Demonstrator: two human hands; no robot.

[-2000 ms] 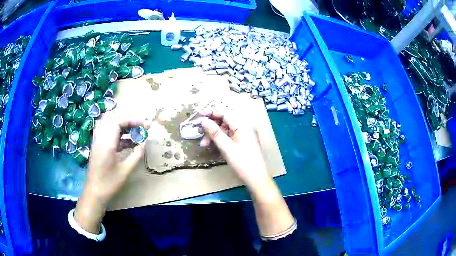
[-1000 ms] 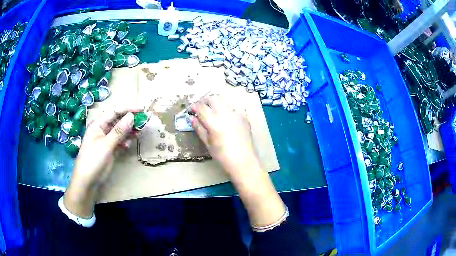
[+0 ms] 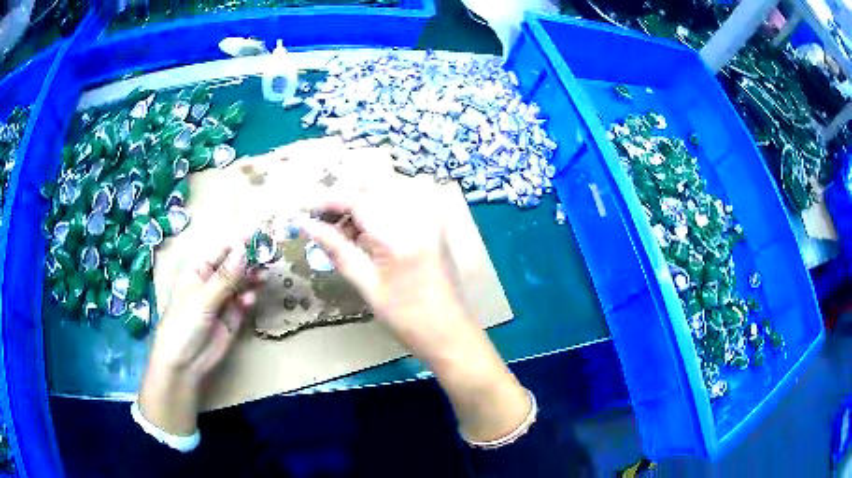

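Note:
My left hand (image 3: 213, 303) holds a green shell (image 3: 262, 250) between thumb and fingertips, its silvery open face showing. My right hand (image 3: 378, 266) is just right of the shell, thumb and fingers pinched together near it; a small blurred thing is at the fingertips, probably the applicator stick, but it is too unclear to be sure. The whitish glue dish (image 3: 319, 257) lies on the stained pad (image 3: 304, 297), partly hidden by my right hand. The pad rests on a larger cardboard sheet (image 3: 374, 357).
A pile of green shells (image 3: 117, 201) is at left, and a heap of silvery inserts (image 3: 439, 117) at top centre. A white bottle (image 3: 278, 77) stands left of the heap. A blue tote (image 3: 645, 271) with green assemblies (image 3: 696, 243) is at right; more blue bins border the left and back.
My right hand has moved left from the dish to beside the shell. The shell in my left hand has turned, so its open face shows again. The view has shifted slightly.

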